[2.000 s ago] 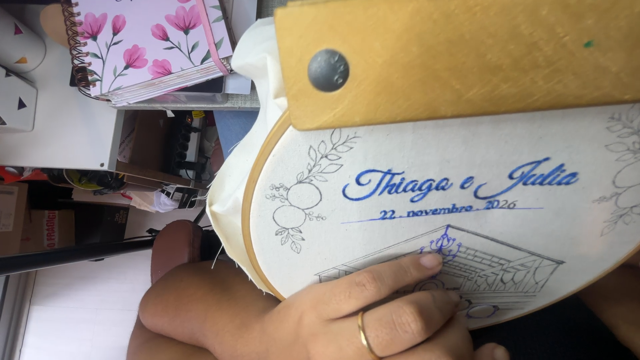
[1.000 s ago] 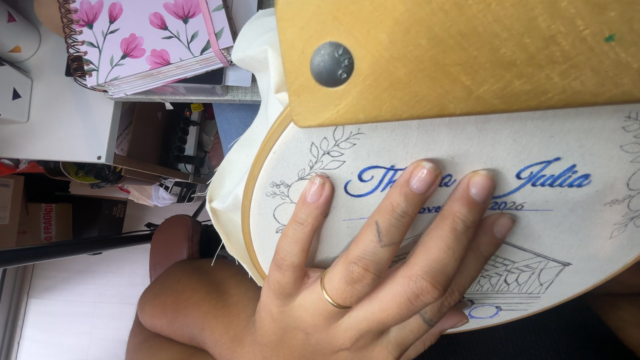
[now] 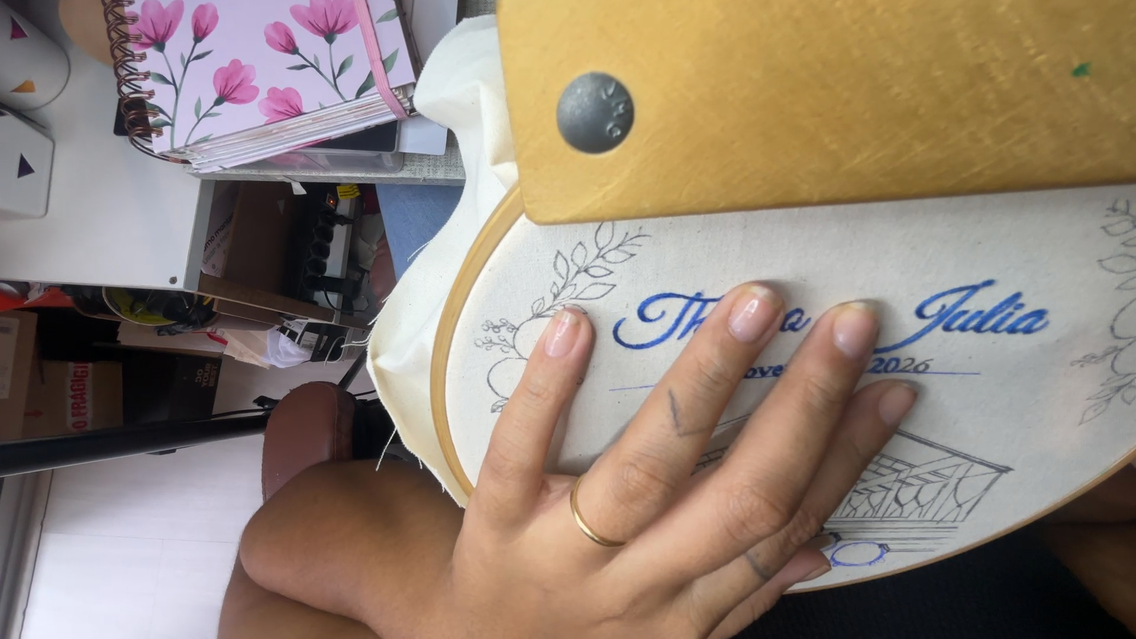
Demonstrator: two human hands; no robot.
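Observation:
My left hand [image 3: 701, 470] lies palm down with fingers spread across white cloth [image 3: 799, 257] stretched in a wooden embroidery hoop [image 3: 451, 355]. A plain gold ring circles one finger. Around the fingers show blue cursive lettering, a partly covered date line, pencil-drawn leaves and fruit [image 3: 586, 266], and a pencilled building [image 3: 941, 479] with a small blue oval below it. Loose cloth [image 3: 413, 355] with frayed threads extends past the hoop's left edge. My right hand is not in view; skin at the lower right edge cannot be identified.
A gold-coloured flat panel [image 3: 825, 98] with a round grey stud blocks the hoop's top. At upper left, a spiral notebook [image 3: 257, 80] lies on a desk [image 3: 98, 235]. A power strip [image 3: 321, 240], cardboard boxes [image 3: 80, 395] and a bent knee [image 3: 346, 541] are farther down.
My left hand has moved up from the pencilled building onto the lettering, and its fingers have spread. Over the last second it has stayed nearly still.

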